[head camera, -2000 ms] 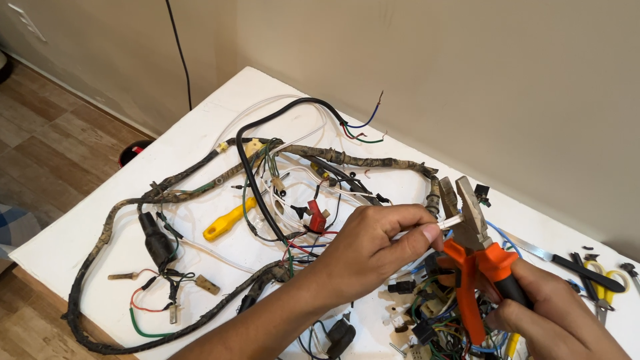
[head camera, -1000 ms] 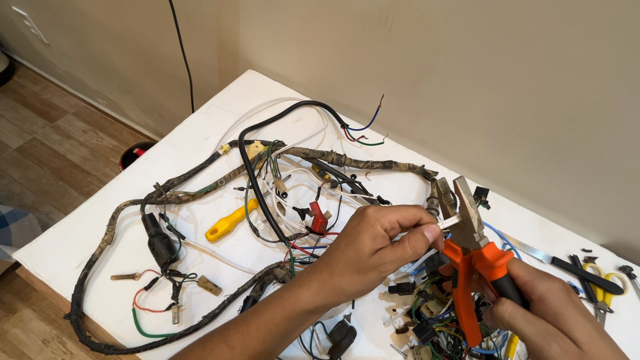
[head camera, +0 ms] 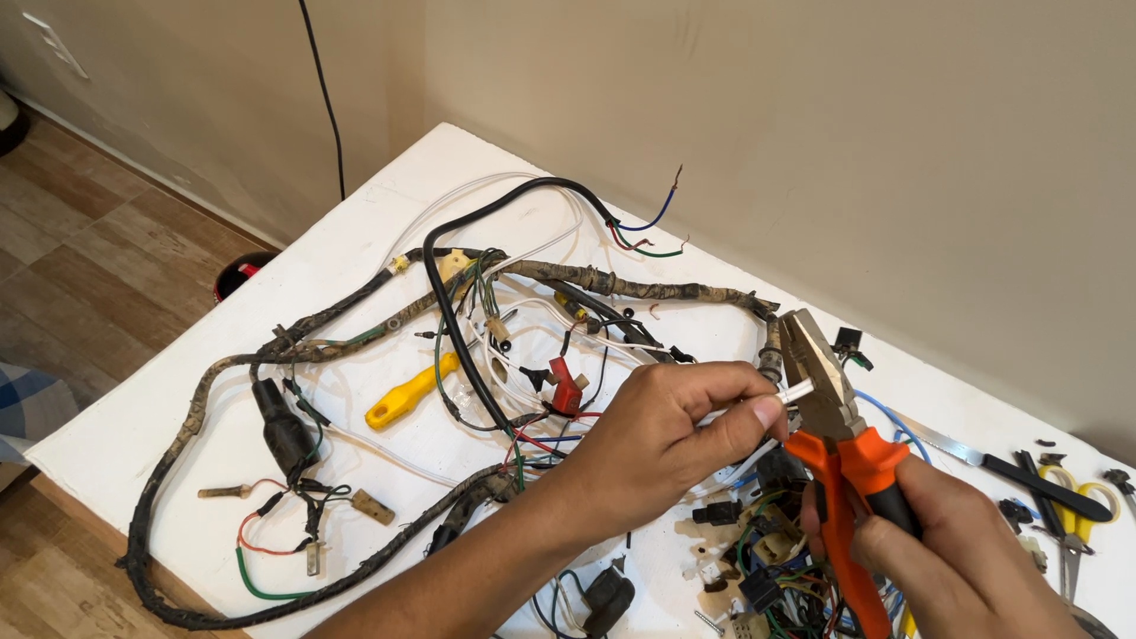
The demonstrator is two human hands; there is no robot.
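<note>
My left hand (head camera: 679, 439) pinches a white cable (head camera: 796, 390) between thumb and forefinger, its end at the jaws of the combination pliers (head camera: 834, 453). My right hand (head camera: 941, 541) is closed on the orange and black handles of the pliers, whose jaws point up. Whether the jaws grip the cable cannot be told. Behind and left of my hands lies a dirty, tape-wrapped wiring harness (head camera: 200, 399) with a black cable (head camera: 444, 311), a red connector (head camera: 565, 388) and a black rubber boot (head camera: 284, 429). Below the pliers is a pile of wires and connectors (head camera: 772, 577).
A white table (head camera: 373, 231) stands against a beige wall. On it are a yellow-handled screwdriver (head camera: 413, 392), a black-handled knife (head camera: 1047, 486), yellow-handled scissors (head camera: 1078, 510) and a screw (head camera: 708, 623). A black cord (head camera: 325, 98) hangs by the wall; a dark and red object (head camera: 240, 273) is beyond the table's left edge.
</note>
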